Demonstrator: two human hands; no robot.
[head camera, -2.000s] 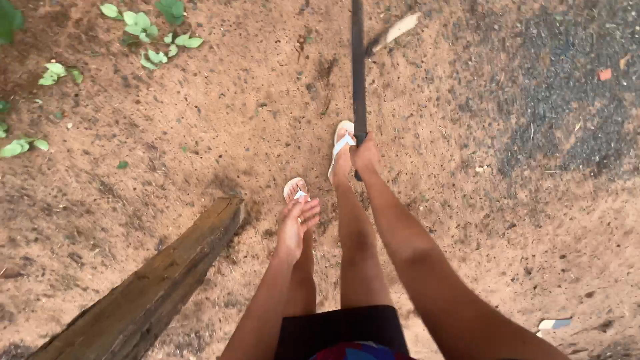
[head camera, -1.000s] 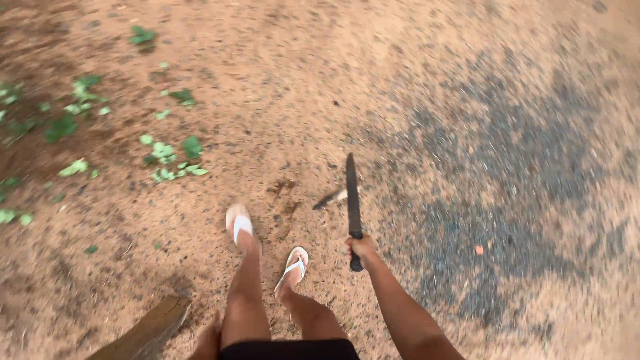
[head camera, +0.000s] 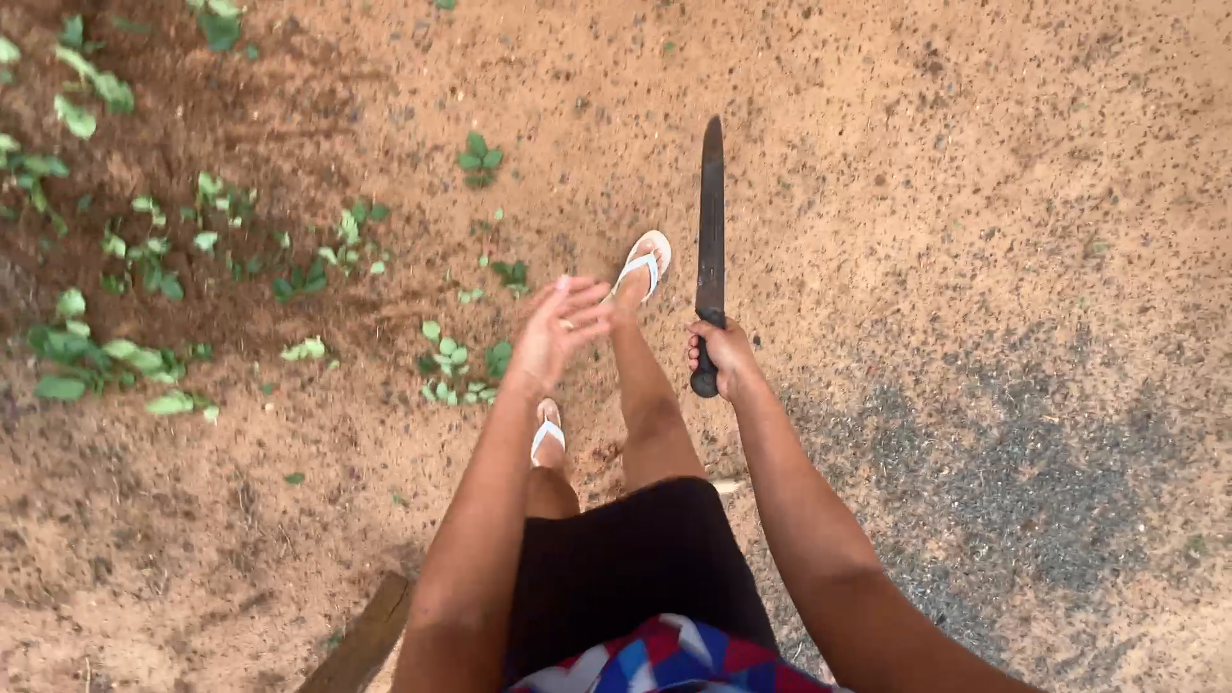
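Observation:
A machete (head camera: 711, 231) with a long dark blade and a black handle is in my right hand (head camera: 724, 356). Its fingers are closed round the handle, and the blade points away from me, toward the top of the view. My left hand (head camera: 566, 327) is raised in front of my body, slightly blurred, with its fingers apart and nothing in it. Below the hands are my feet in white flip-flops (head camera: 647, 265); the right foot is ahead of the left.
Low green plants (head camera: 144, 361) grow on the sandy ground to the left. A wooden beam or log (head camera: 361, 640) lies at the lower left. Dark grey ash or gravel (head camera: 1039, 472) covers the soil at the lower right.
My left hand, mostly out of sight a second ago, is up in view again. The right hand keeps hold of the machete. The view has moved forward over the ground as my feet stepped.

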